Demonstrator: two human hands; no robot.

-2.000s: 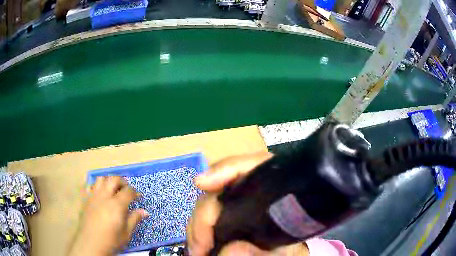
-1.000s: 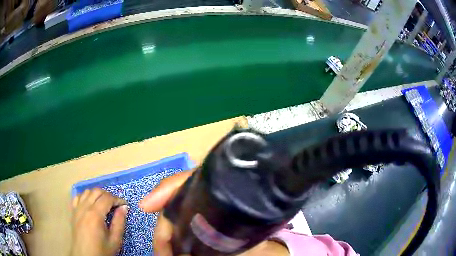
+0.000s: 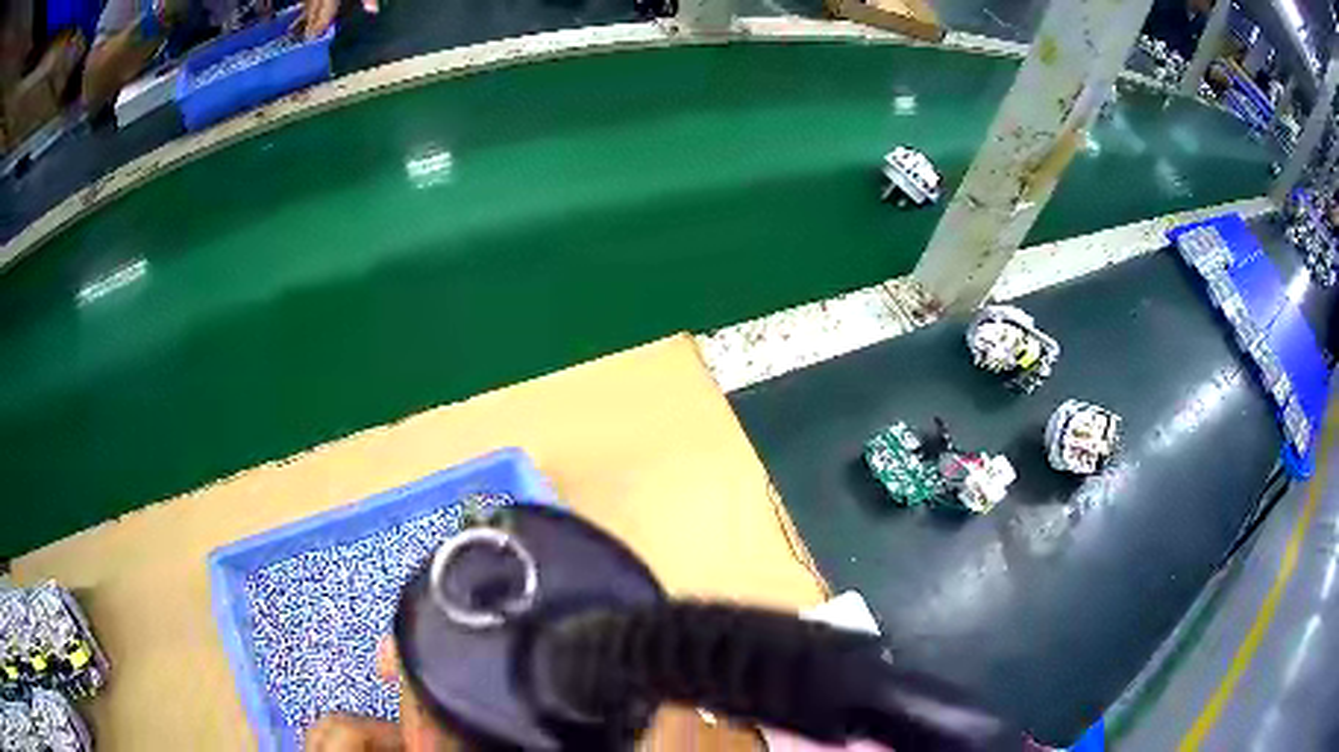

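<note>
The black electric screwdriver [image 3: 507, 624] stands nearly upright close to the camera, its metal ring on top and its thick ribbed cord running right. My right hand [image 3: 411, 713] is wrapped around it and mostly hidden behind it. My left hand [image 3: 350, 735] shows only as a small patch at the bottom edge; its fingers and what they touch cannot be seen. The light-blue screw bin [image 3: 367, 514], holding many tiny silvery screws, lies behind and left of the screwdriver. The driver's tip and any unit under it are hidden.
Cardboard sheet [image 3: 632, 426] under the bin. Stacked assemblies [image 3: 44, 639] at left. Loose units [image 3: 1010, 345] and one with a green board [image 3: 940, 467] on the dark bench. Green conveyor [image 3: 514, 250] carries a unit [image 3: 912, 175]; rusty post [image 3: 1013, 162]; blue tray [image 3: 1270, 316] at far right.
The screwdriver has moved left and down and become more upright. My left hand has left the screws for the bottom edge. The view has shifted, showing more loose units at right.
</note>
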